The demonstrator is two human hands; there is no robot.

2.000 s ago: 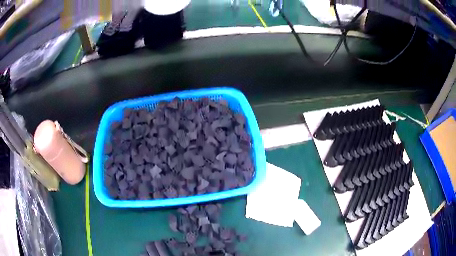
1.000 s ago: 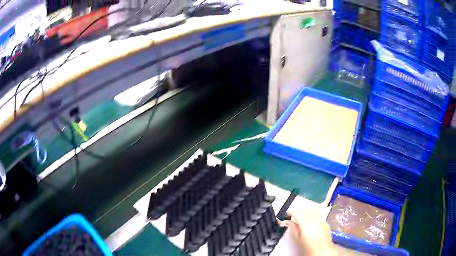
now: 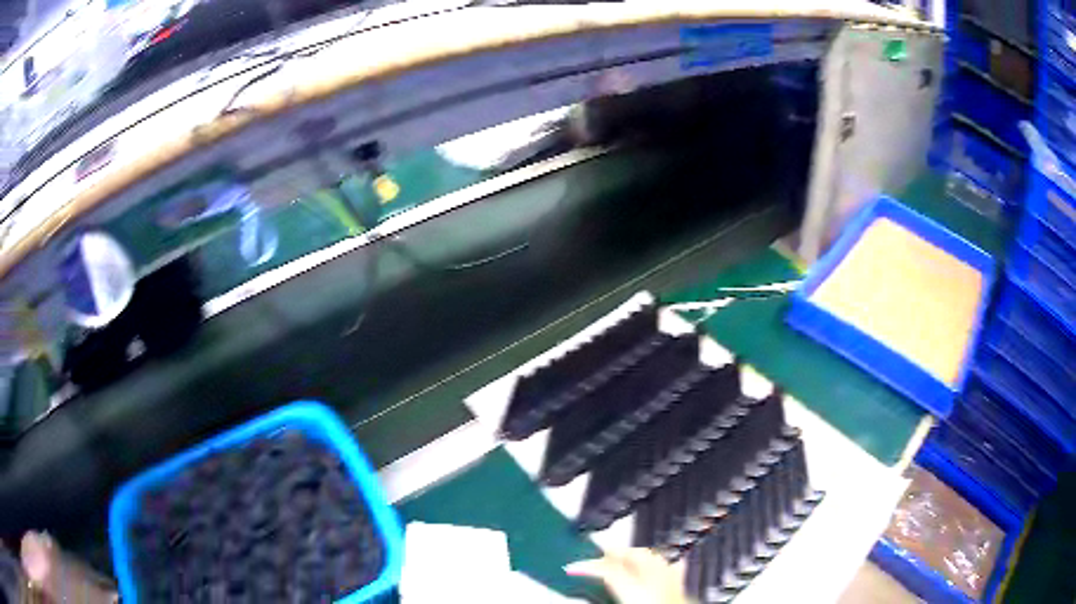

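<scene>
Long black moulded parts (image 3: 673, 437) lie in several slanted rows on a white board (image 3: 855, 472) at the lower right. My right hand (image 3: 637, 578) is at the bottom edge, beside the front-left end of the rows, blurred and partly cut off. No part shows in it. My left hand (image 3: 57, 572) is a blurred patch of fingers in the lower left corner, left of the basket and cut off; whether it holds anything cannot be seen. A bright blue basket (image 3: 325, 415), full of small black pieces (image 3: 254, 519), stands at the lower left.
White paper (image 3: 454, 564) lies right of the basket. A blue tray with a tan bottom (image 3: 903, 301) is at the right, near stacked blue crates (image 3: 1032, 319). A dark conveyor (image 3: 472, 283) runs behind the bench under a wood-edged shelf (image 3: 354, 71).
The view has swung right since the first frame, then partly back left. My right hand has moved from the rows' right end to their front-left side. My left hand has come into view.
</scene>
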